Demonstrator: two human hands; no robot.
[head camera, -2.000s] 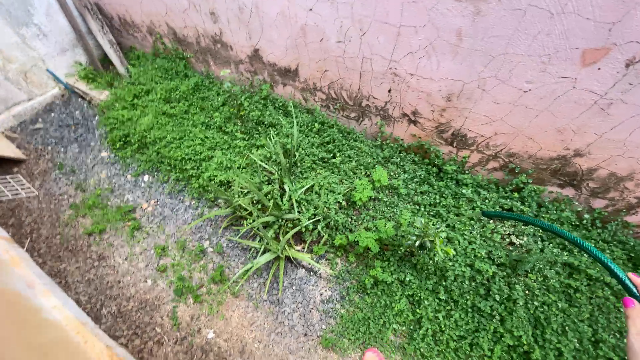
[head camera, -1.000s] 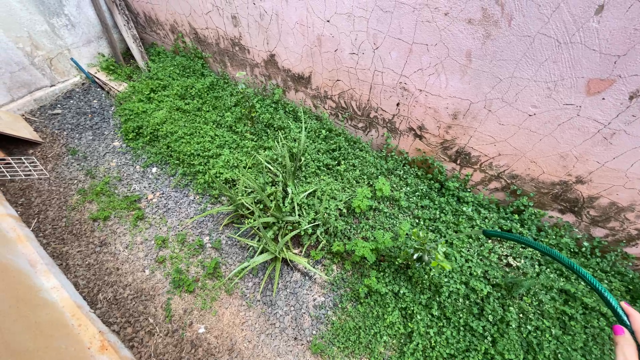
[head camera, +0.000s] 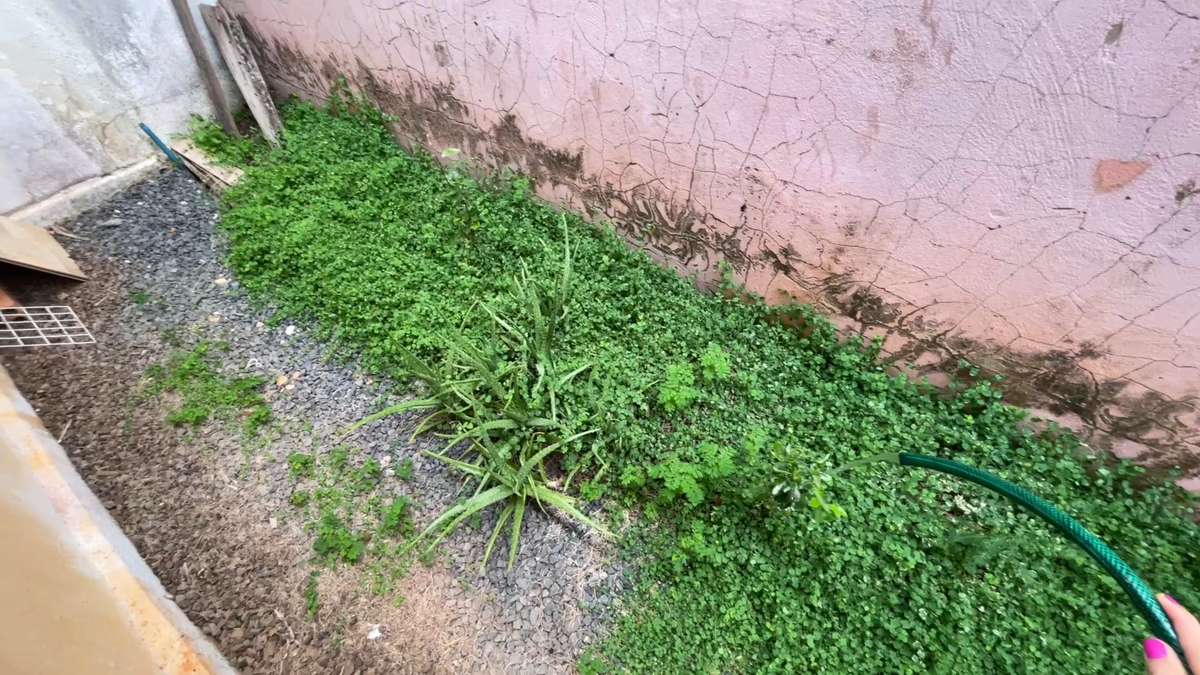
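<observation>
At the lower right edge, my right hand (head camera: 1174, 639), with pink nail polish, grips a green garden hose (head camera: 1059, 514); only the fingertips show. The hose arches up and left over low leafy ground cover (head camera: 937, 581), its free end pointing left. A thin stream of water (head camera: 864, 462) comes from that end toward a small light-green plant (head camera: 806, 487). Left of this, spiky aloe-like plants (head camera: 511, 469) stand at the edge of the green bed. My left hand is out of view.
A cracked pink wall (head camera: 797, 141) runs behind the bed. Boards (head camera: 242, 70) lean in the far corner by a whitish wall (head camera: 84, 84). Gravel (head camera: 150, 234) borders the bed. At left are a white wire grid (head camera: 45, 326), a flat panel (head camera: 36, 247) and a low ledge (head camera: 75, 553).
A fingertip seen at the bottom edge two seconds ago is out of view now. The hose keeps nearly the same pose in my right hand.
</observation>
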